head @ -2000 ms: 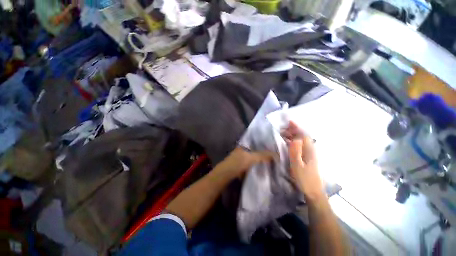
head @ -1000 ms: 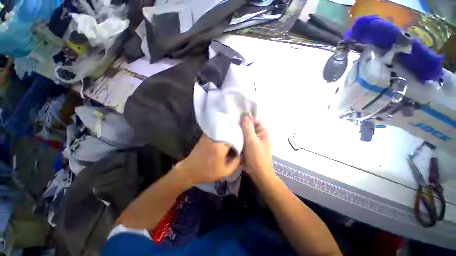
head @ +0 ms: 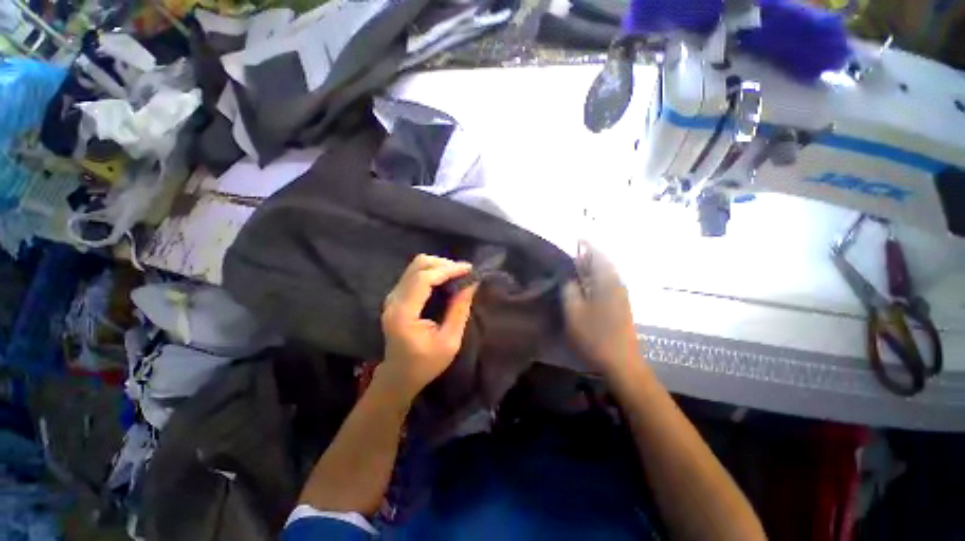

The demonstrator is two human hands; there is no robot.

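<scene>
A dark grey garment panel (head: 317, 232) lies over the table's front edge, left of the sewing machine (head: 783, 159). My left hand (head: 429, 322) pinches a fold of the dark cloth between thumb and fingers. My right hand (head: 598, 312) is slightly blurred and holds the cloth's right part near the front edge. A small dark piece with pale lining (head: 418, 148) shows at the panel's back. The cloth is left of the presser foot area (head: 713, 209), not under it. The exact edge between my fingers is unclear.
Shears (head: 897, 336) and a red-handled tool (head: 897, 269) lie on the table at right. A grey oval (head: 610, 95) stands left of the machine head. Grey and white cut pieces (head: 317, 63) lie at the back left. A ruler strip (head: 730, 365) runs along the front edge.
The view has shifted right toward the machine. The white lining that both hands held is now mostly turned out of sight, and dark cloth faces up. My hands have moved apart.
</scene>
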